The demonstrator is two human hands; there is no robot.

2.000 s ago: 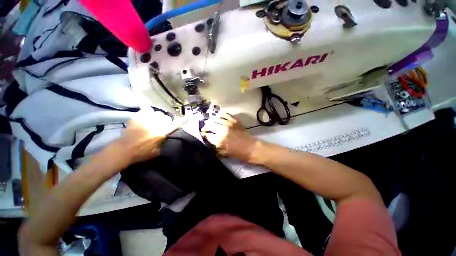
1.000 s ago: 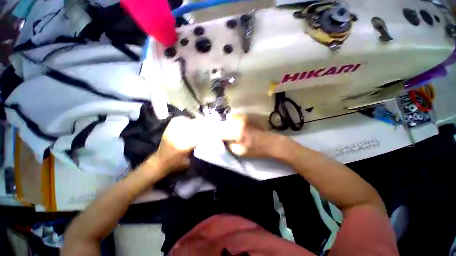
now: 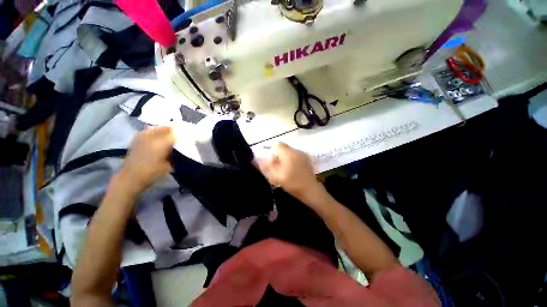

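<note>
My left hand (image 3: 150, 154) is closed on the pale and black garment panel (image 3: 207, 180), left of and below the needle area. My right hand (image 3: 286, 168) is closed at the right edge of the same piece, near the table's front edge; its fingers are blurred. The black cloth hangs between my hands, with a dark fold standing up just below the presser foot (image 3: 227, 107). The cream sewing machine (image 3: 258, 66) stands behind. Glare hides detail near the needle.
Black-handled scissors (image 3: 310, 111) lean upright against the machine bed. A small parts tray (image 3: 459, 87) holds metal bits and red and orange loops, with blue snips (image 3: 423, 94) beside it. Pale garment panels with black stripes (image 3: 102, 141) are heaped on the left. A pink cone (image 3: 147, 21) hangs above.
My hands have moved apart and away from the needle, bringing the cloth with them. The pale striped panels now spread lower and closer to my lap. The view has shifted.
</note>
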